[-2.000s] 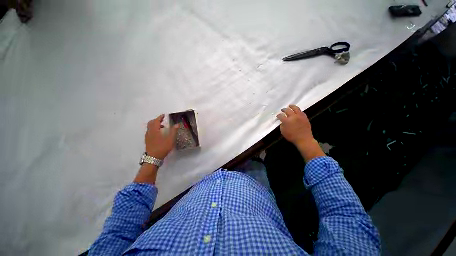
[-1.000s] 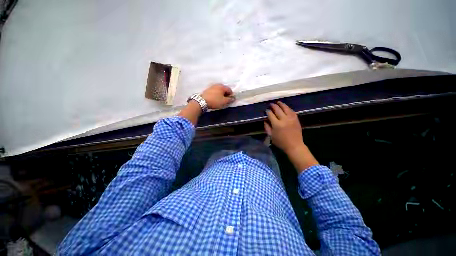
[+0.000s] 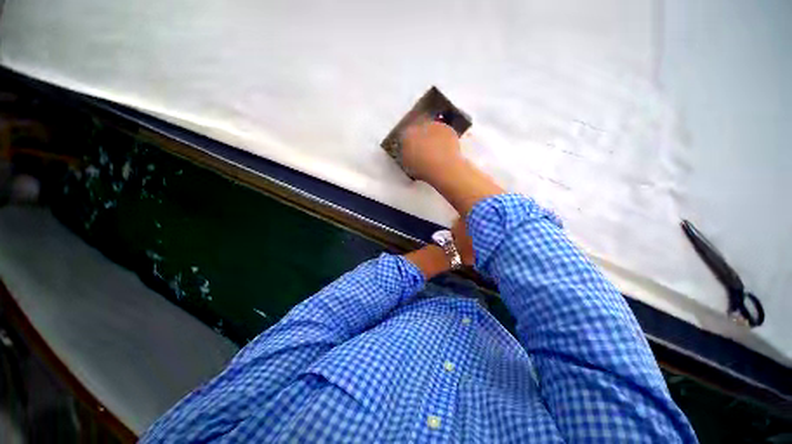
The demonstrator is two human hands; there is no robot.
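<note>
A large white sheet (image 3: 260,78) covers the table. A small open cardboard pin box (image 3: 413,117) lies on it in front of me, dark inside. My right hand (image 3: 427,149) reaches over it, fingers at or in the box; the fingertips are hidden and I cannot see any pin. My left hand (image 3: 463,241) is at the table edge under my right forearm, mostly covered by the right sleeve; only the wrist with the watch and a little skin show. A dark under-layer (image 3: 347,201) shows as a strip along the near edge.
Black-handled shears (image 3: 719,269) lie on the sheet at the right, with a pale scrap at the handle. The wooden table edge (image 3: 252,176) runs diagonally. Below it is a dark green floor (image 3: 260,251) with pale scraps. Another pale surface (image 3: 113,303) is at the lower left.
My right hand has moved from the table edge up to the pin box, crossing over my left arm. The view has turned, so the box and shears appear elsewhere in the picture.
</note>
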